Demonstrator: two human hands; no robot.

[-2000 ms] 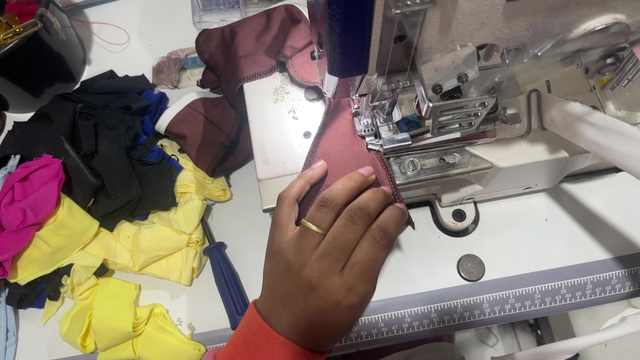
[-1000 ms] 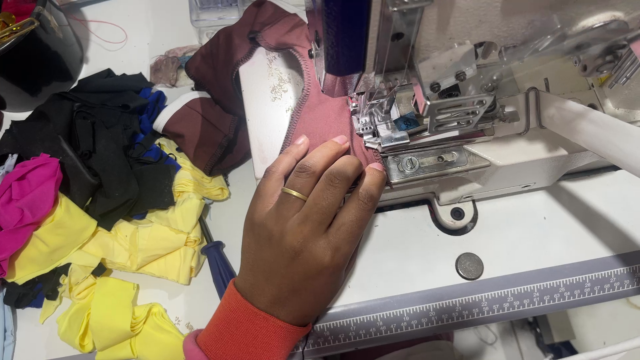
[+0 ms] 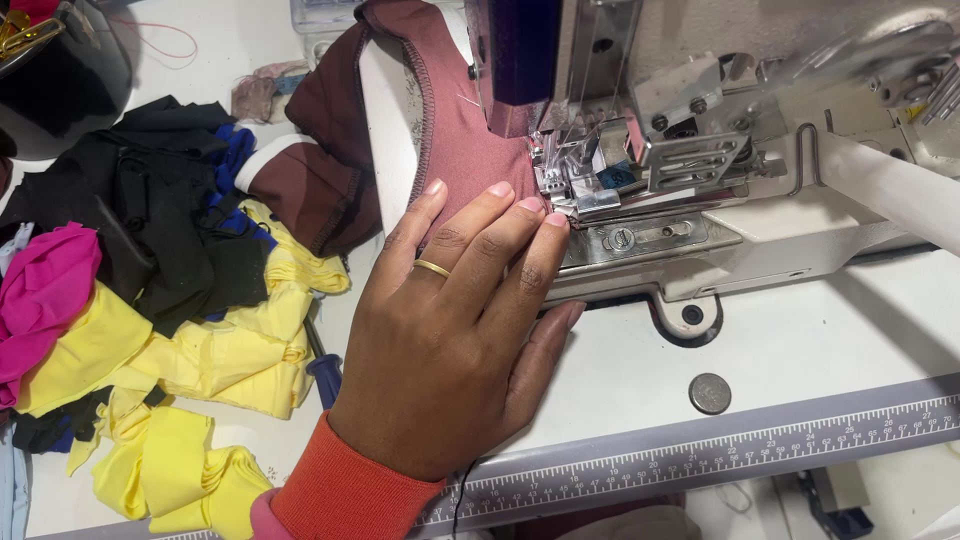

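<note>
My left hand (image 3: 457, 322), with a ring on one finger, lies palm down with its fingertips on a mauve stretch fabric piece (image 3: 469, 127). The fabric runs under the presser foot (image 3: 553, 180) of an industrial sewing machine (image 3: 787, 225) and has overlocked edges. Its far part curves up and left behind the machine's head, beside darker maroon folds (image 3: 307, 187). The index, middle and ring fingertips are just left of and below the foot. My right hand is not in view.
Black (image 3: 172, 225), yellow (image 3: 232, 360) and magenta (image 3: 52, 300) fabric scraps heap at the left. A blue-handled tool (image 3: 327, 379) lies partly behind my left hand. A metal disc (image 3: 709, 394) sits above the measuring tape (image 3: 675, 457) on the table edge. A black container (image 3: 60, 82) stands top left.
The mauve fabric has moved up past the presser foot, and less of it shows below. My left hand has moved slightly left and up from two seconds ago, staying on the fabric.
</note>
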